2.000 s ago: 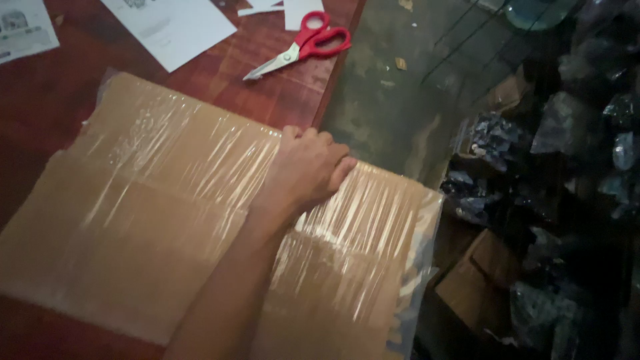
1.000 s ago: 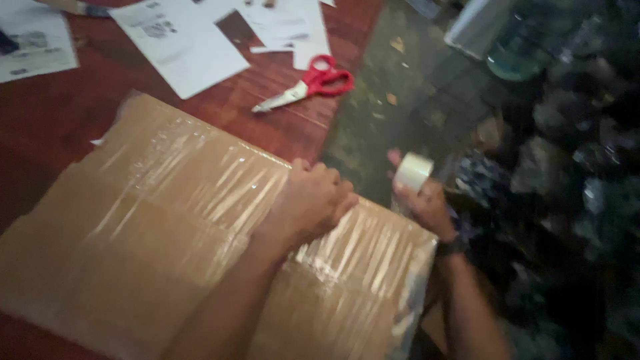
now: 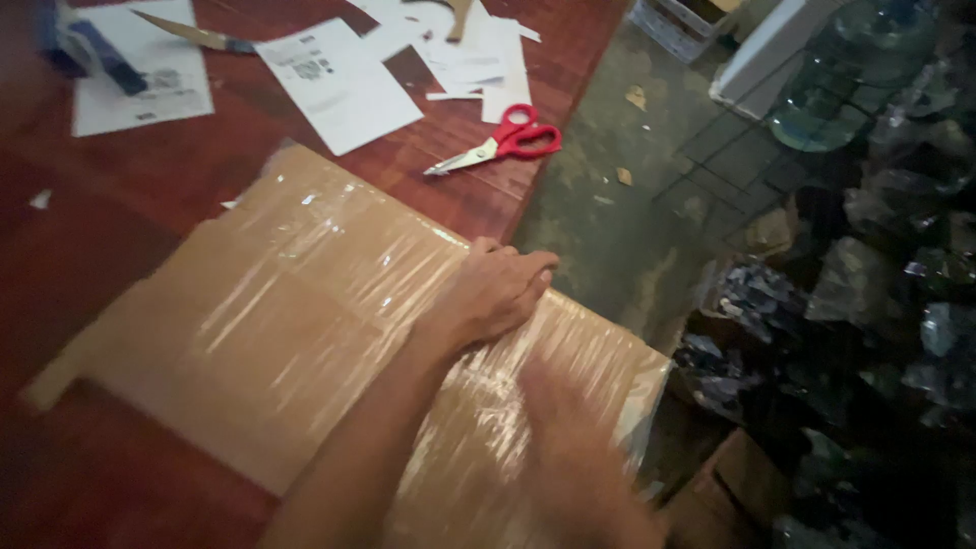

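A flat cardboard package (image 3: 320, 305) wrapped in shiny clear plastic lies at a slant over the corner of a red-brown wooden table. My left hand (image 3: 499, 293) grips its far edge, fingers curled over the rim. Low over the near right part of the package is my right hand (image 3: 560, 412), blurred by motion; whether it holds anything cannot be made out. Red-handled scissors (image 3: 496, 145) rest on the table beyond the package's far edge, blades pointing left.
Printed paper sheets (image 3: 335, 84), a knife (image 3: 191, 32) and a blue tape dispenser (image 3: 95, 57) are on the table (image 3: 46, 282). To the right, on the floor, stand a large clear bottle (image 3: 846, 84), a white crate (image 3: 679, 27) and many plastic-wrapped bundles (image 3: 854, 282).
My right hand, out of view at first, then beyond the package's right edge with a tape roll, is now over the package. My left hand stays on the far edge.
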